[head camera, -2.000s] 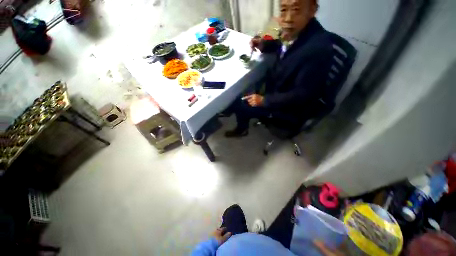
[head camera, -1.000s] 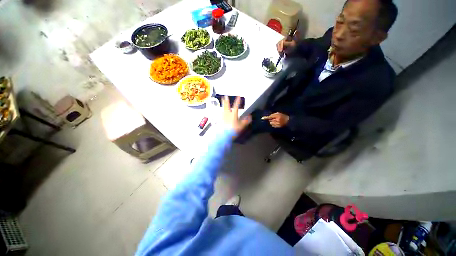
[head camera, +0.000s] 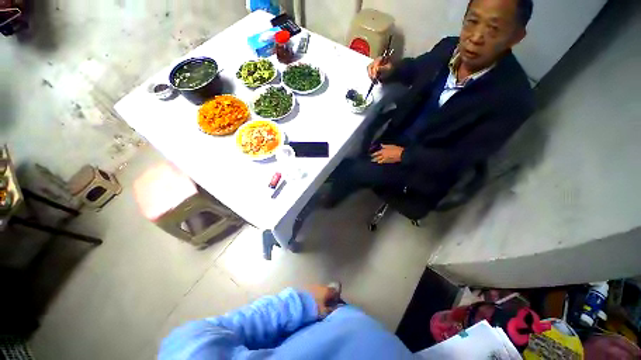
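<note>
White papers (head camera: 469, 343) show at the bottom right beside my body; what holds them is below the frame. The bottle's bright pink-red cap (head camera: 526, 325) shows just beyond them. My left hand (head camera: 325, 298), in a light blue sleeve, is small and low in front of my body at the bottom centre. Its fingers are unclear, and I cannot tell if it holds anything. My right hand is not visible.
A white table (head camera: 232, 184) ahead bears several dishes, a dark soup bowl (head camera: 195, 79), a black phone (head camera: 309, 149) and a small red-and-white item (head camera: 275, 181). A person (head camera: 450, 133) sits at its right with chopsticks. Stools (head camera: 184, 205) stand left; clutter lies lower right.
My left hand was stretched over the table's near edge with fingers spread; it is now drawn back low by my body. The seated person's lower hand has drawn back to the lap.
</note>
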